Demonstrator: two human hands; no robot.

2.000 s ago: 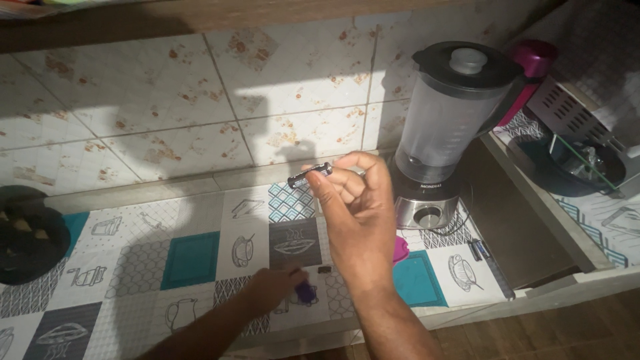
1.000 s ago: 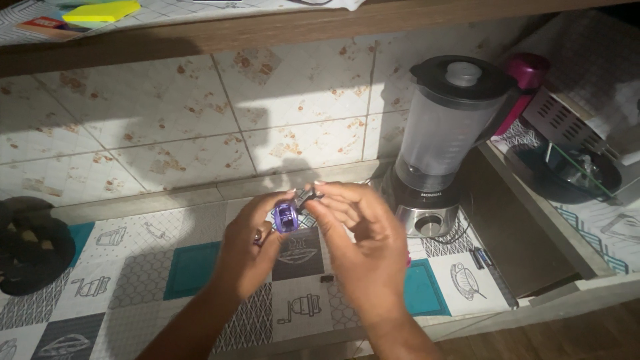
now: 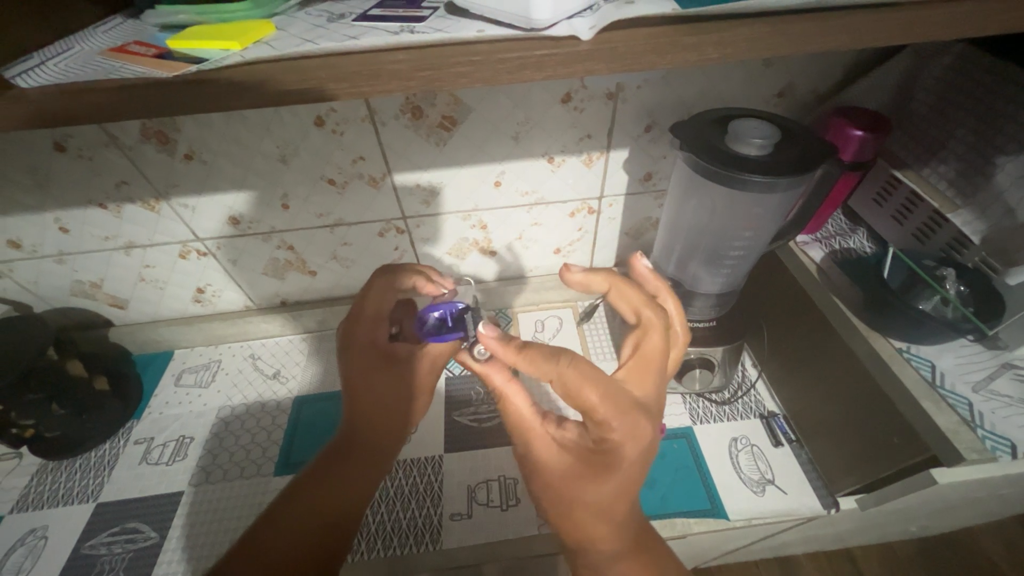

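Note:
My left hand (image 3: 392, 344) holds a small purple plastic casing (image 3: 442, 322) in front of the tiled wall, above the patterned tablecloth; its hollow side shows. A thin metal loop (image 3: 467, 282) stands at its top. Against the casing's right side is a small dark part (image 3: 472, 324) with a round silvery end (image 3: 480, 350), pinched between the thumb and index finger of my right hand (image 3: 592, 384). The other right fingers are spread. A small pointed dark item (image 3: 591, 309) shows beside them; what it is or whether it is held, I cannot tell.
A blender (image 3: 732, 232) stands behind my right hand, with its cord on the cloth. Small dark items (image 3: 778, 430) lie near a brown panel (image 3: 848, 376). At right are a dark bowl (image 3: 920, 296) and a magenta bottle (image 3: 852, 136). A wooden shelf (image 3: 480, 52) runs above; a black object (image 3: 64, 384) is at left.
My left hand has picked up the purple casing from low over the cloth and brought it to the small part in my right hand. The view has tilted up slightly.

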